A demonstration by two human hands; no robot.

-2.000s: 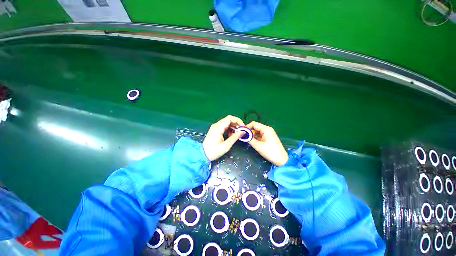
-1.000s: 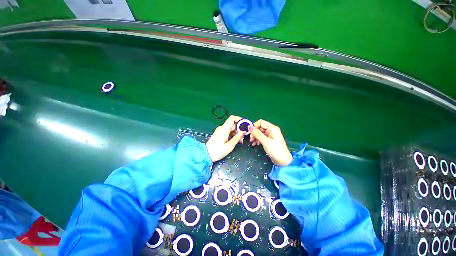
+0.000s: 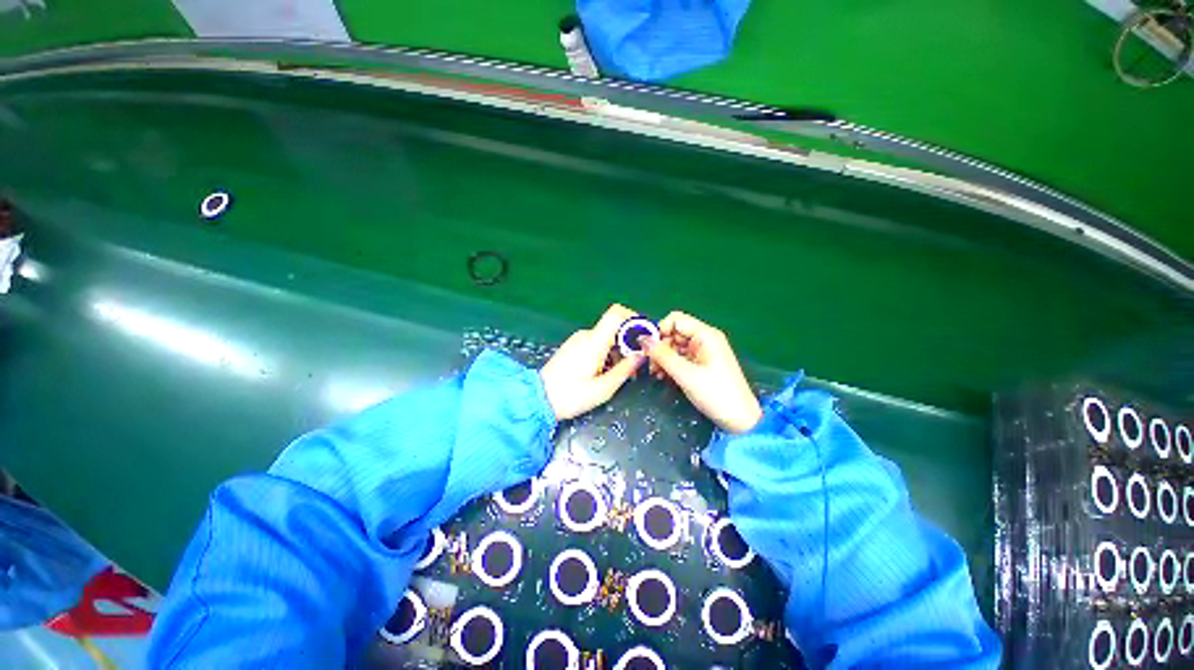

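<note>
A round module [image 3: 638, 336] with a white ring and dark purple centre is held between both hands above the far end of the tray. My left hand [image 3: 584, 372] grips its left edge with the fingertips. My right hand [image 3: 702, 374] has its thumb and fingers on the right side of the module. The blister tray [image 3: 615, 432] lies below the hands; its near rows hold several white-ringed modules with small gold-brown strips beside them. The sleeves hide parts of the tray's sides.
On the green conveyor belt [image 3: 354, 210] lie a single module [image 3: 215, 204] and a thin black ring [image 3: 487, 268]. Stacked blister trays [image 3: 1048, 524] stand at the right. A white bottle [image 3: 576, 49] and blue cloth [image 3: 661, 33] are at the back panel. Blue and red fabric shows lower left.
The loose module and the black ring have moved left along the belt. Both hands stay in nearly the same place with the module; the right thumb now lies over its lower right part.
</note>
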